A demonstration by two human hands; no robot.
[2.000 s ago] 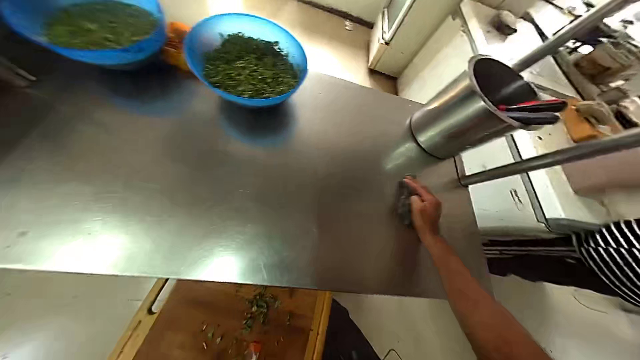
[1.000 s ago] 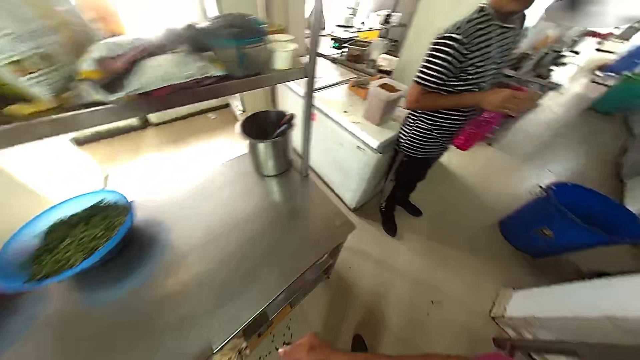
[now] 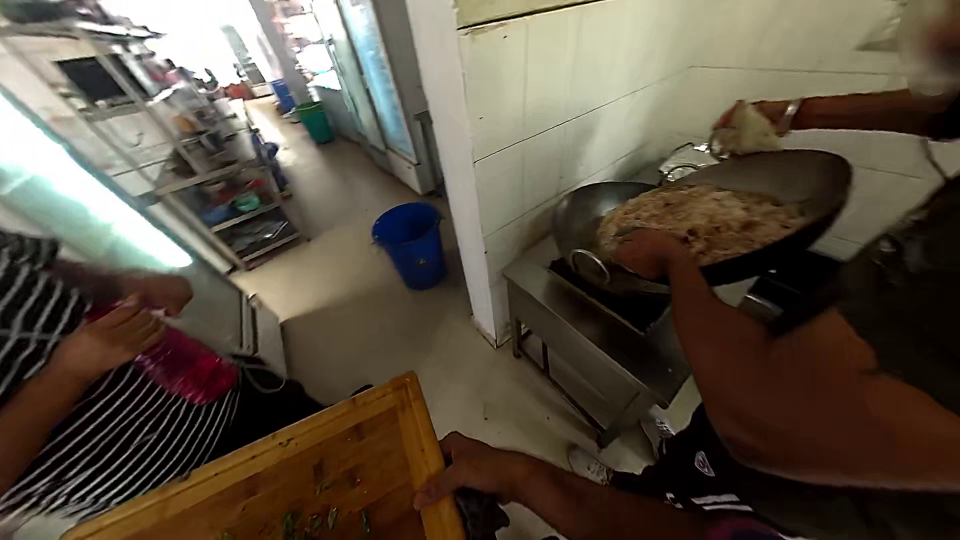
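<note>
My right hand [image 3: 480, 472] grips the right rim of a wooden board [image 3: 300, 472] with raised edges, low in the view. Scraps of green leaf lie on the board. A dark cloth [image 3: 480, 514] shows beneath my right hand. My left hand is not in view. To the right, a co-worker's hands [image 3: 649, 253] are at a large metal wok [image 3: 817, 180] tilted above another wok [image 3: 581, 210], with brownish food [image 3: 705, 217] in it. One of those hands holds a pale cloth [image 3: 750, 131].
A person in a striped shirt [image 3: 150, 427] stands close on the left, holding a pink bottle [image 3: 187, 364]. A steel stove stand [image 3: 592, 341] is at the right beside a tiled wall edge [image 3: 480, 285]. A blue bucket [image 3: 412, 247] stands on the floor ahead.
The view has swung far to the right, from the steel table to the stove. My right hand, on a dark cloth two seconds ago at the table, now holds the wooden board.
</note>
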